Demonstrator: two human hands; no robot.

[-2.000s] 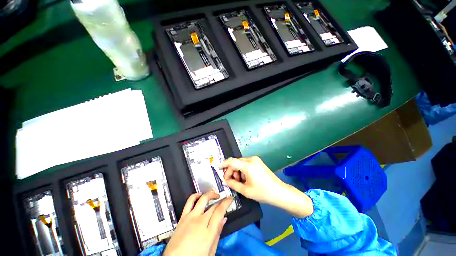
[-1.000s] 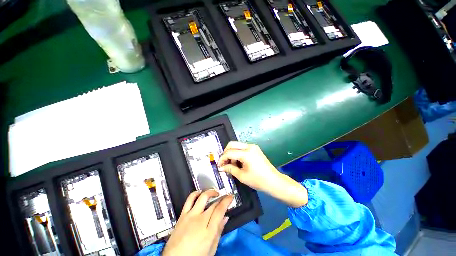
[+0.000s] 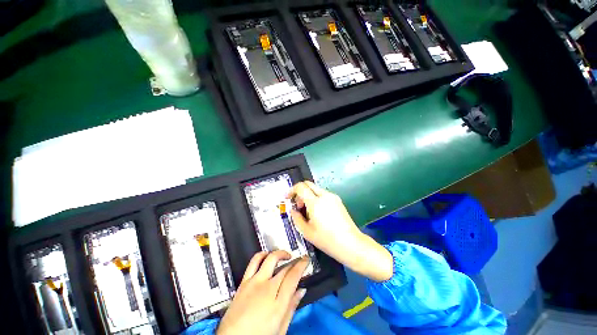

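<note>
A black foam tray lies nearest me, with a silver phone unit in each pocket. My hands are on the phone unit in its rightmost pocket. That unit's ribbon cable is dark with an orange end. My left hand rests with its fingertips on the unit's lower end and grips nothing visible. My right hand is bent over the unit's upper right edge, thumb and forefinger close together beside the orange end. Whether something tiny is pinched there cannot be seen.
Stacked black foam trays with phone units stand behind. White sheets lie fanned at left, near a plastic-wrapped post. A black strap device lies at the bench's right edge. A blue stool and a cardboard box are below.
My right fingertips have moved up along the unit, from beside the ribbon cable to above its orange end. My left hand stays at the unit's lower end.
</note>
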